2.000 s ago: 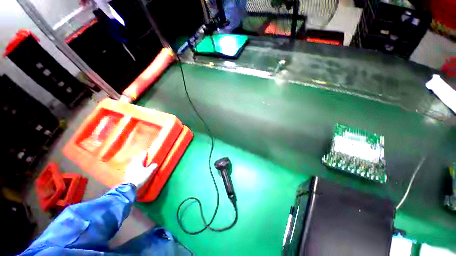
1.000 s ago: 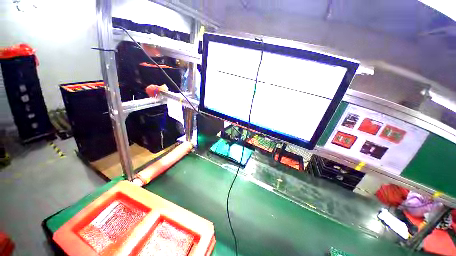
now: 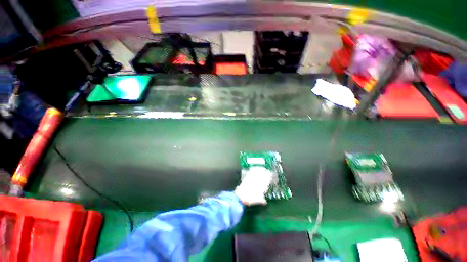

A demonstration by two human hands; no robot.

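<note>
A green circuit board (image 3: 278, 180) lies on the dark green conveyor in the middle of the view. My left hand (image 3: 255, 185), in a white glove, reaches in from the lower left and rests over the board's near left part. The hand is blurred and its fingers cannot be made out, so I cannot tell whether it grips the board. A second circuit board (image 3: 372, 176) lies on the conveyor to the right, untouched. My right hand is not in view.
Red foam trays (image 3: 51, 230) stand at the lower left, beside a red roller (image 3: 37, 146). A black box (image 3: 273, 248) and white paper (image 3: 381, 250) are at the near edge. A red item (image 3: 444, 235) lies at the lower right. Thin cables cross the view. A small screen (image 3: 120, 88) stands across the belt.
The view has swung down and right from the monitor. My left hand, earlier on the foam tray and then out of view, is now over the middle circuit board.
</note>
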